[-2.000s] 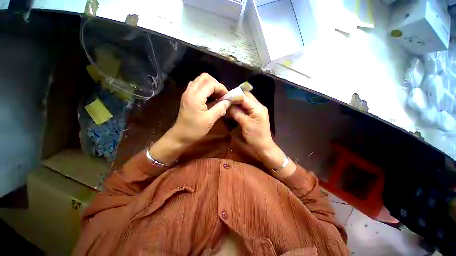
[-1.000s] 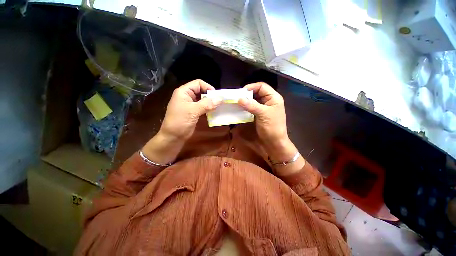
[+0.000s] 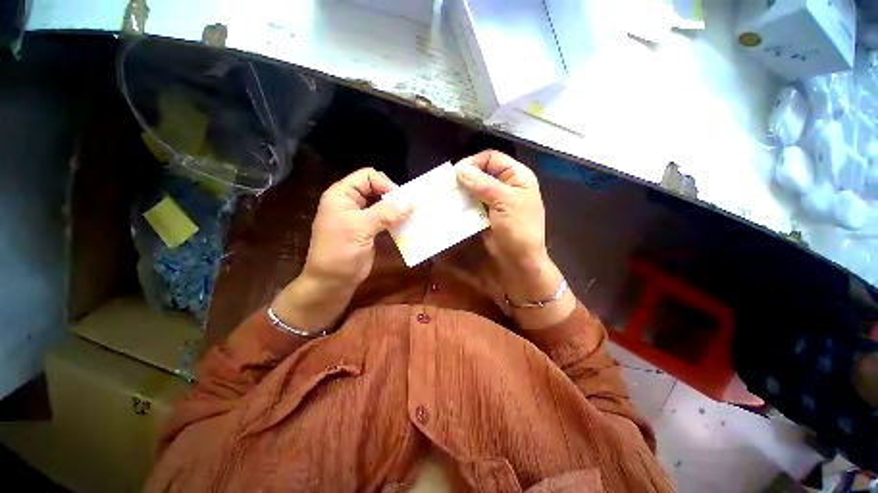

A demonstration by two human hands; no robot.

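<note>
A small flat white card (image 3: pixel 438 217) with yellowish edges is held over the lap, tilted with its right side higher. My left hand (image 3: pixel 348 226) pinches its left edge between thumb and fingers. My right hand (image 3: pixel 510 207) pinches its upper right corner. Both hands are bare. An open white box base (image 3: pixel 515 58) stands at the front edge of the white table (image 3: pixel 655 116), above the hands.
Bagged white rounded pieces (image 3: pixel 818 154) and a white box with a gold mark (image 3: pixel 797 37) are at the right. A red stool (image 3: pixel 679 327) is below right. A brown carton (image 3: pixel 106 385) and a bluish bag with yellow scraps (image 3: pixel 183 265) are at the left. A person's dark sleeve (image 3: pixel 818 376) shows at right.
The card was folded or curled between the fingers, then held level, and now lies flatter and tilted. The hands have moved apart since the first frame. The view has shifted slightly.
</note>
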